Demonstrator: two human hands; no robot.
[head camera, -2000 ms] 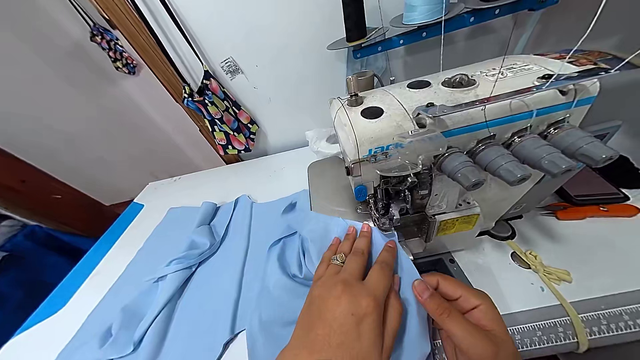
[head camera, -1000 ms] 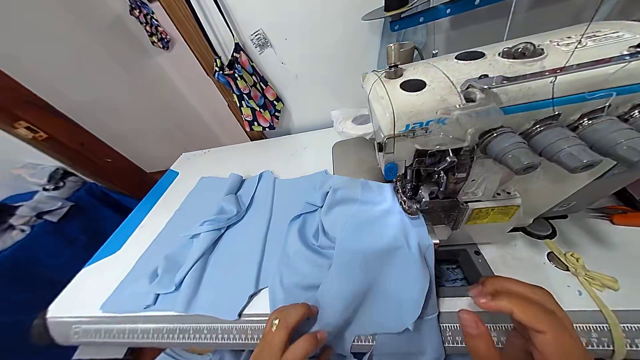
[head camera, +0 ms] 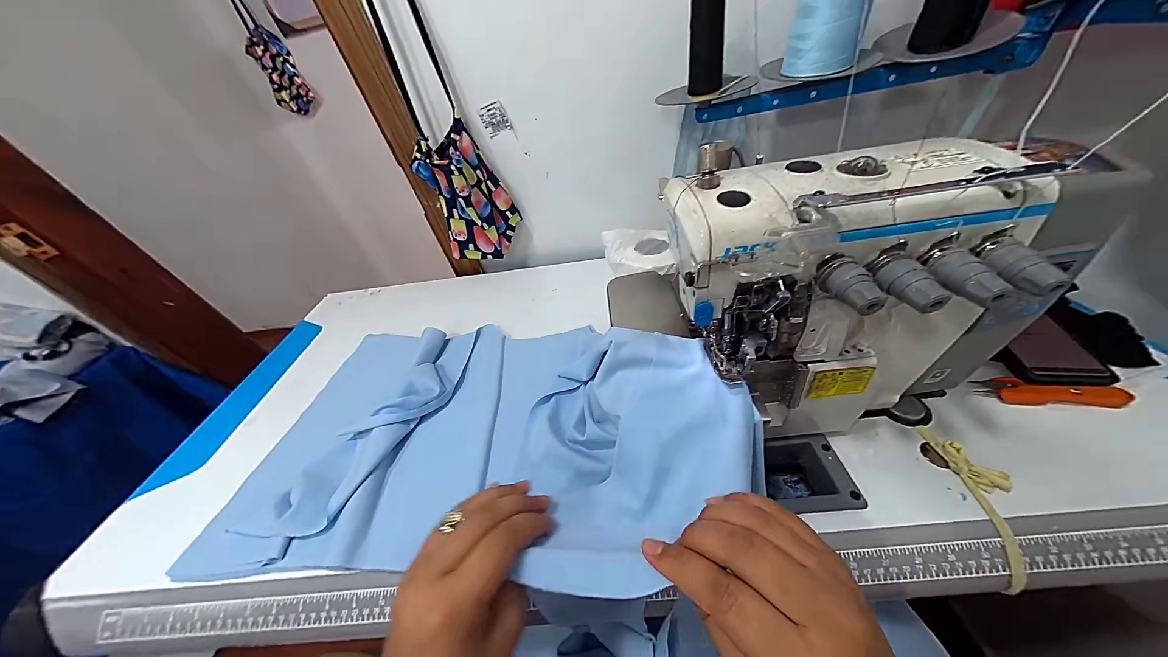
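Observation:
Light blue fabric (head camera: 675, 420) lies across the white sewing table, its upper right corner at the needle area of a Jack overlock sewing machine (head camera: 757, 338). Part of the cloth hangs over the front edge. My left hand (head camera: 484, 566), with a ring on one finger, rests on the fabric near that edge, its thumb hidden below. My right hand (head camera: 757, 575) is at the cloth's lower right corner, thumb and fingers close to the fabric's edge; whether it pinches the cloth is unclear. Bunched folds (head camera: 401, 411) of the same fabric lie at the left.
Orange-handled thread snips (head camera: 1068, 393) and a dark phone (head camera: 1058, 347) lie right of the machine. A yellowish cord (head camera: 981, 484) is tied through a table hole. A ruler tape (head camera: 949, 558) runs along the front edge. Thread cones (head camera: 826, 36) stand behind. Blue cloth (head camera: 119, 438) is at the left.
Both hands have come onto the fabric's lower part near the front edge; one second ago the right hand was off the cloth, right of it. The fabric's lower edge now lies flatter. The view has shifted.

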